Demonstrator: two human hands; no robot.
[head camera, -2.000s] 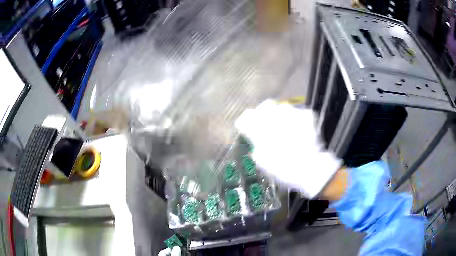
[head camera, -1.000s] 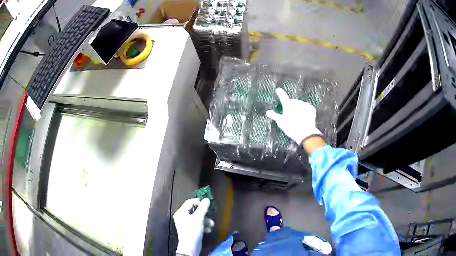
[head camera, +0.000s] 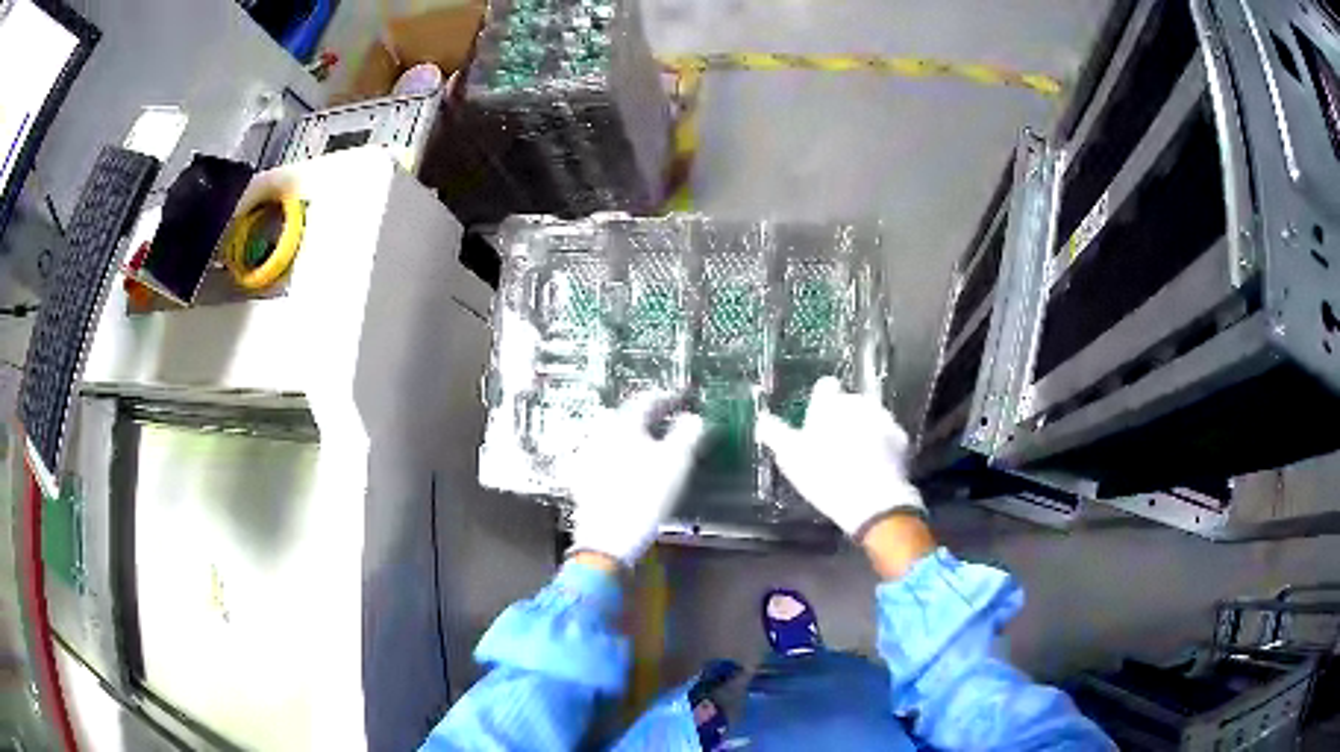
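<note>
A clear blister tray (head camera: 617, 235) lies on top of a stack in front of me. Green circuit boards (head camera: 811, 309) show in or through its back pockets, blurred by the shiny plastic. My left hand (head camera: 629, 478), in a white glove, is over the tray's front left part. My right hand (head camera: 849, 458), also white gloved, is over the front right part, thumb and forefinger apart. A green patch, apparently a board (head camera: 725, 426), shows between the hands. Blur and glare hide whether the left fingertips touch it.
White machine side (head camera: 397, 294) at left, with a keyboard (head camera: 88, 294) and yellow tape roll (head camera: 266, 243). Another tray stack (head camera: 566, 140) and an open cardboard box (head camera: 434, 37) stand behind. A tall magazine rack (head camera: 1124, 279) stands close at right. My feet are below the stack.
My left hand, which held a small green board low beside the machine, has moved up over the tray. My right hand has moved down to the tray's front. The view has shifted.
</note>
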